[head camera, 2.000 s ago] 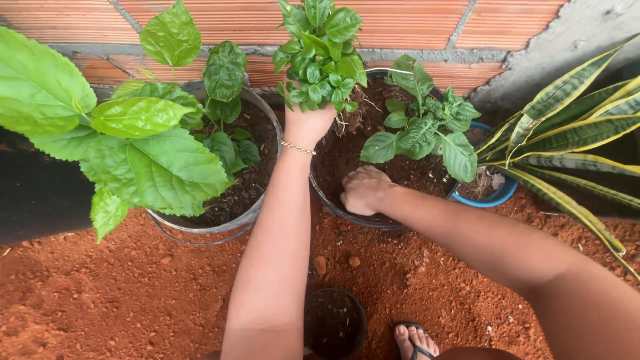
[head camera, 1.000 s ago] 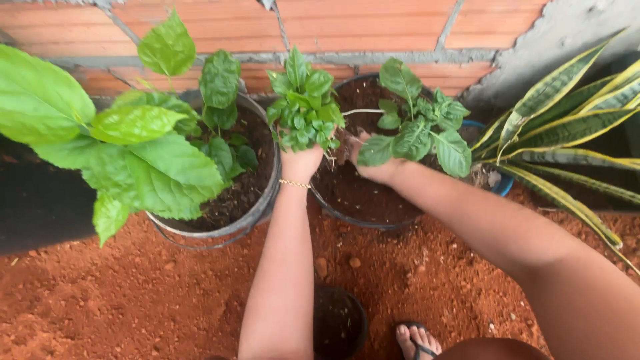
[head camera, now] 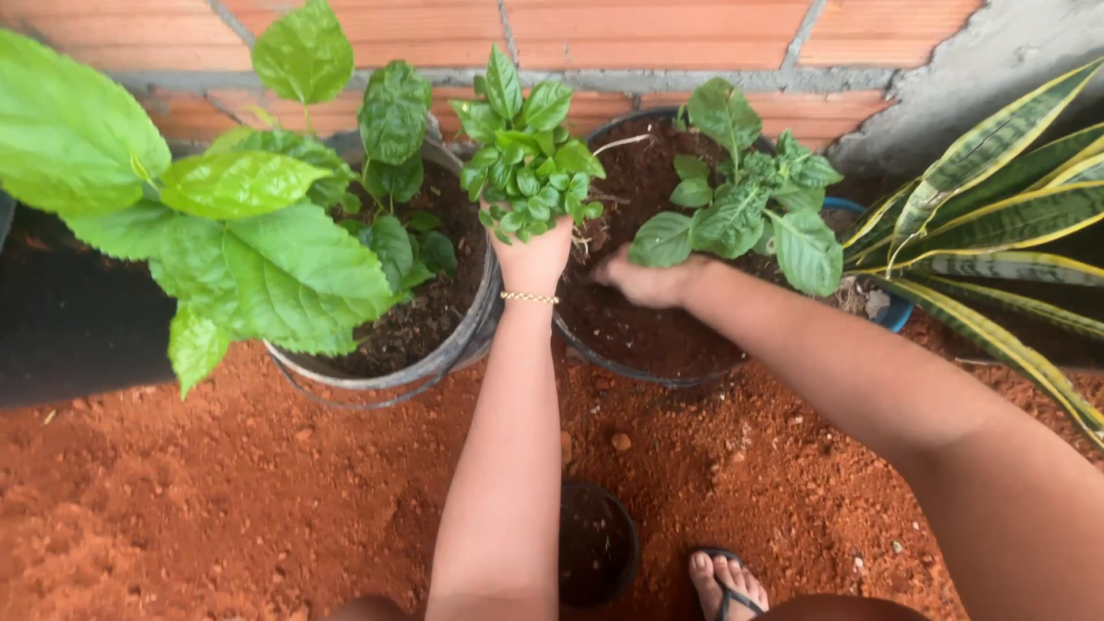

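Note:
My left hand (head camera: 533, 250), with a gold bracelet at the wrist, grips a small bushy green plant (head camera: 530, 168) over the gap between two buckets. Pale roots hang at the plant's right side, above the soil. Low over the dark soil (head camera: 638, 332) of the right bucket is my right hand (head camera: 642, 278), palm turned partly up; its fingertips are blurred near the roots, and whether they hold anything is unclear. A leafy plant (head camera: 733, 211) stands in that same bucket, just beyond my right hand.
The left bucket (head camera: 388, 375) holds a broad-leaved plant (head camera: 285, 267). At the right a snake plant (head camera: 992, 216) spreads beside a blue pot (head camera: 899, 315). A small dark pot (head camera: 595, 543) sits on the red soil near a sandalled foot (head camera: 726, 586). A brick wall (head camera: 647, 34) runs behind.
My left hand, still gripping the bushy plant, is lower than two seconds ago. My right hand rose from the soil toward the roots, then moved slightly back down.

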